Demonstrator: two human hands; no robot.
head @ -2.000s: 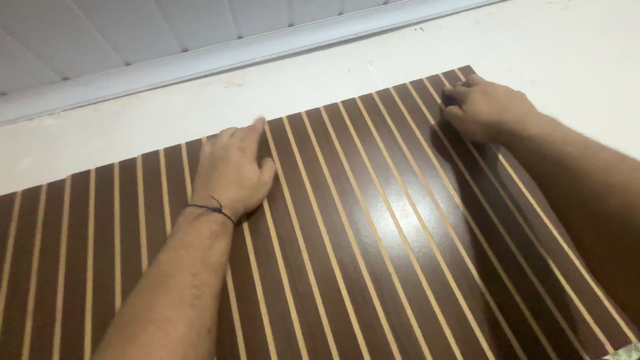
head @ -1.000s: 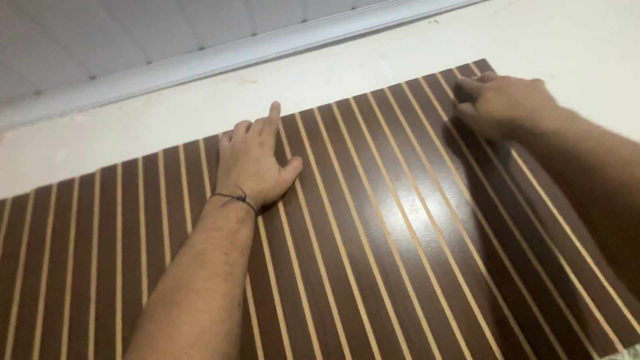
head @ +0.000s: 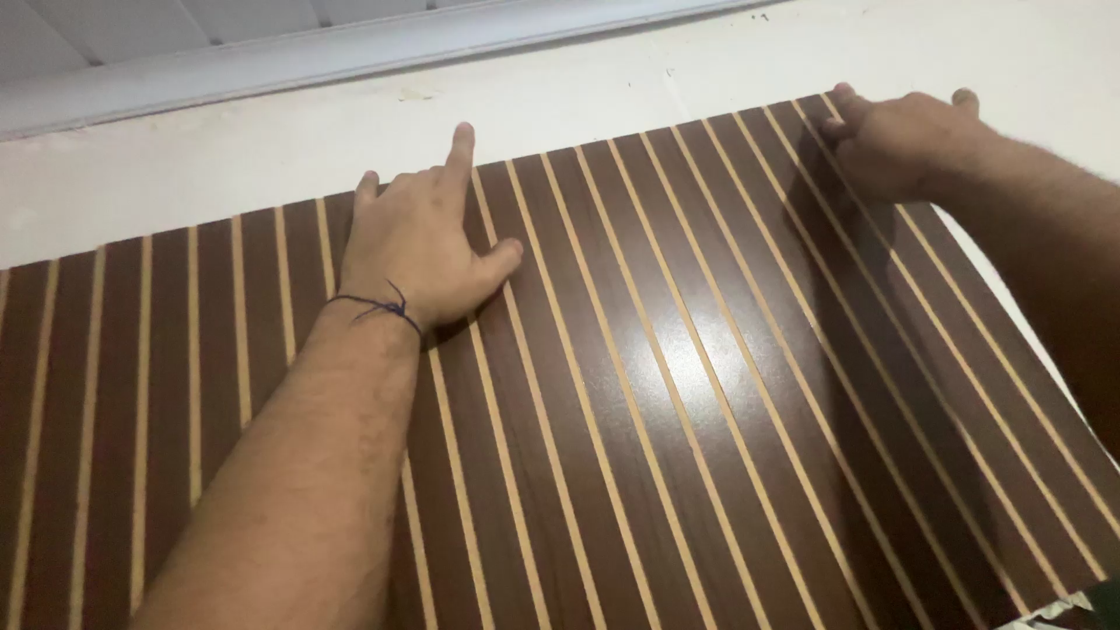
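Note:
A dark brown panel with light wood-coloured stripes (head: 612,367) lies against a white wall and fills much of the head view. My left hand (head: 420,236), with a dark cord bracelet (head: 376,304) at the wrist, rests flat on the panel at its upper edge; its fingers are apart and the index fingertip reaches past the edge onto the wall. At the panel's upper right corner, my right hand (head: 901,144) touches the face and edge with bent fingers. Whether those fingers grip the edge is hard to tell.
The white wall surface (head: 612,96) shows above the panel and carries small marks. Beyond it run a pale moulding (head: 394,44) and a grey-white slatted ceiling (head: 157,26). A crumpled whitish edge (head: 1059,605) and something dark appear at the lower right corner.
My left index finger, lying along the panel in the oldest frame, is now raised past its upper edge. My right hand remains at the upper right corner. The view has shifted slightly.

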